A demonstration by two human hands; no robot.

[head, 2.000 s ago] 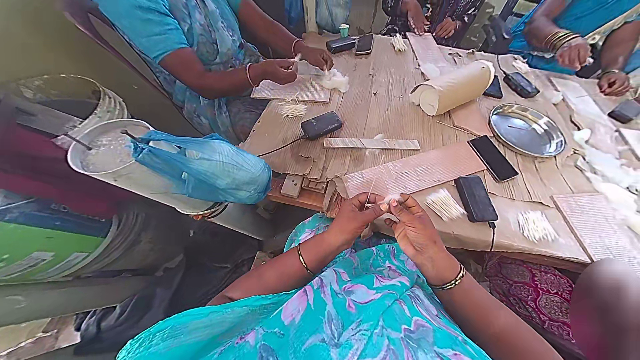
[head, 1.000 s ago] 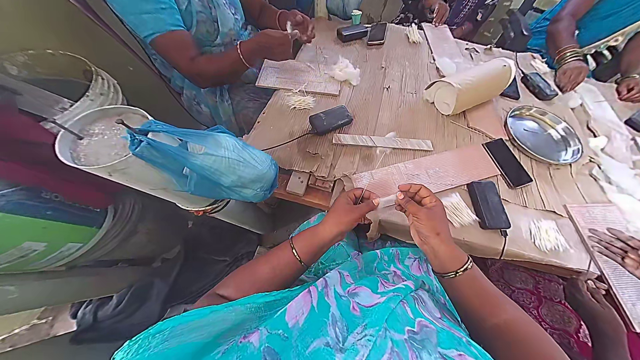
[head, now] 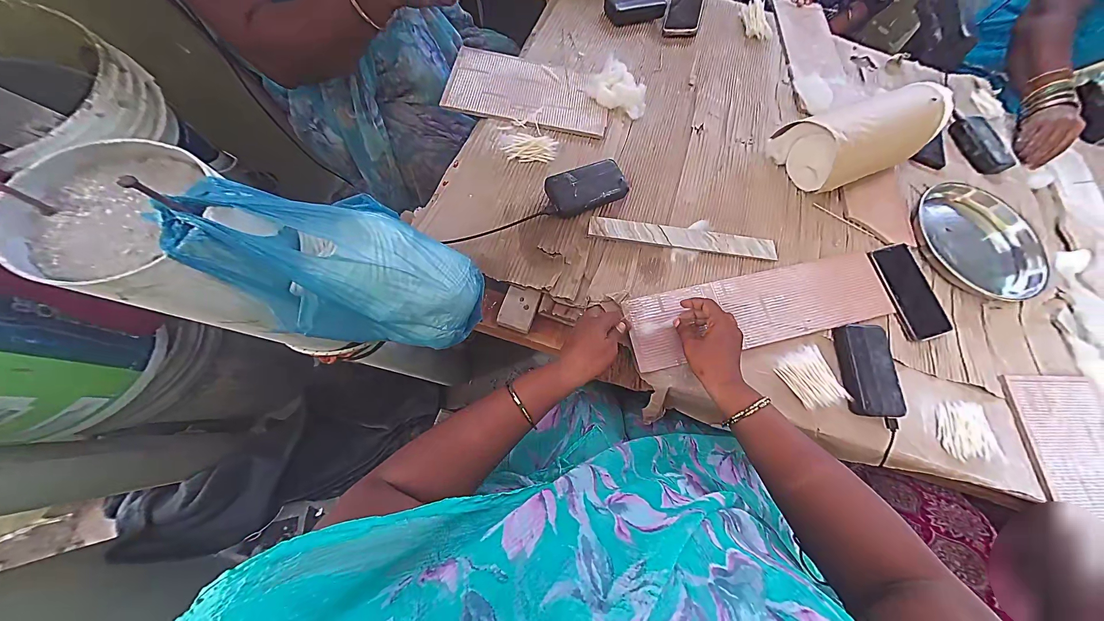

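Note:
My left hand (head: pixel 593 343) is at the left end of a pink ribbed board (head: pixel 776 302), fingertips pinched together; whether something thin is between them is too small to tell. My right hand (head: pixel 709 341) is over the same board, fingers curled, its palm hidden. Right of it lie a bundle of thin white cotton wicks (head: pixel 811 376), a black box-shaped device with a cord (head: pixel 869 371) and a black smartphone (head: pixel 911 291). Beyond the board lies a narrow patterned strip (head: pixel 681 238).
A blue plastic bag (head: pixel 345 267) hangs by a white bucket (head: pixel 103 216) at left. A paper-like roll (head: pixel 862 138), steel plate (head: pixel 981 241), cotton tuft (head: pixel 617 88) and second black device (head: pixel 586 187) are on the table. Other people sit around it.
My hands were close together at the table edge with white fibre between them; now they are apart, with the right hand over the pink board. The hand at the far right has left the view.

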